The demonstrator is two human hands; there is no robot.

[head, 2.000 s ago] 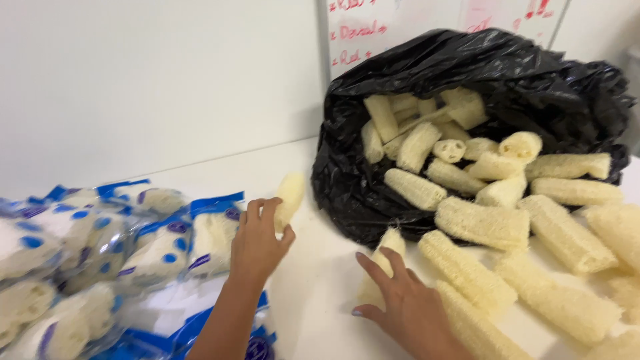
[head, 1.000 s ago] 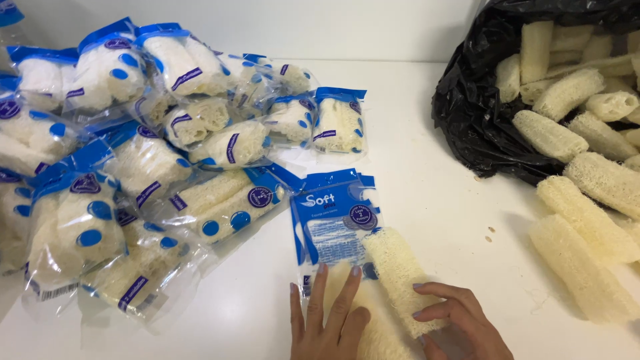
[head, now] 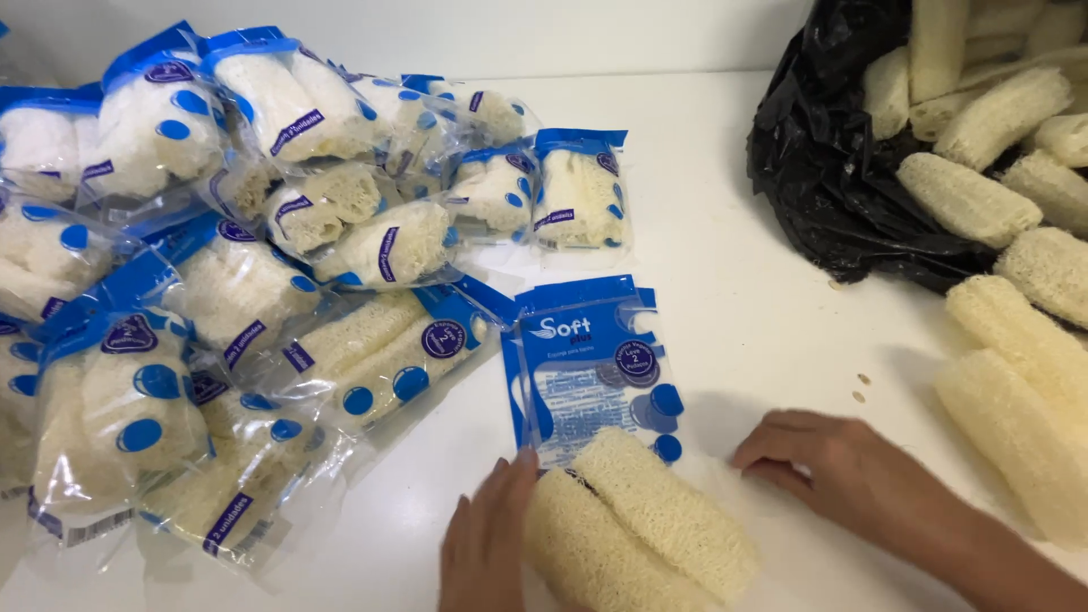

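Two pale loofah sponges (head: 654,510) lie side by side at the bottom middle, over the lower part of flat, printed clear-and-blue plastic bags (head: 586,357). My left hand (head: 489,535) is at the left edge of the loofahs, its fingertips by the lower corner of the bags; its thumb is hidden. To the right of the pair, my right hand (head: 807,459) has its fingertips bent down near the white tabletop, apart from the loofahs; a faint clear film may lie by them, though what they hold cannot be told.
Filled loofah packs (head: 374,357) are heaped across the left. At the upper right a black plastic bag (head: 816,170) holds several loose loofahs (head: 969,200), and more loofahs (head: 1011,433) lie at the right edge. Small seeds (head: 861,387) are scattered on the white table (head: 731,323).
My right hand has moved off the right loofah, out to the right. My left hand has shifted from on top of the left loofah to its left side.
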